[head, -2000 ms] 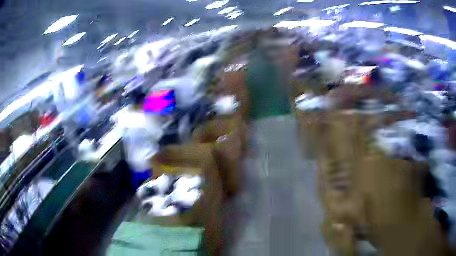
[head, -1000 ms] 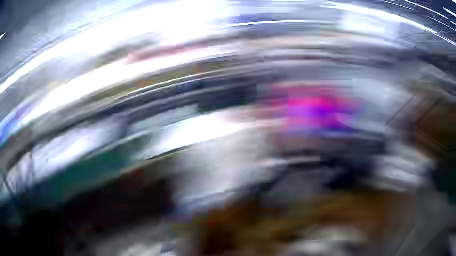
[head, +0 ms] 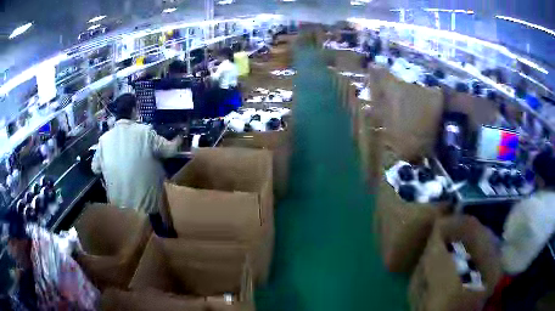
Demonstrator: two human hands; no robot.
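Observation:
Neither of my hands is in the picture. Nearest in front of me are open brown cardboard cartons. One at the lower left looks mostly empty, with a small white thing at its right corner. A taller open carton stands behind it. On the right, an open carton is filled to the top with black-and-white units. A lower carton at the bottom right holds a few black-and-white pieces. Details are soft.
A green aisle runs ahead between carton rows. A person in a pale top stands at the left bench; another is at the right edge. A person in patterned clothing is lower left. A lit screen stands on the right bench.
The view has swung round and is now much sharper. The grey floor strip and pale green box from the earliest frame are gone; a green aisle and different cartons show.

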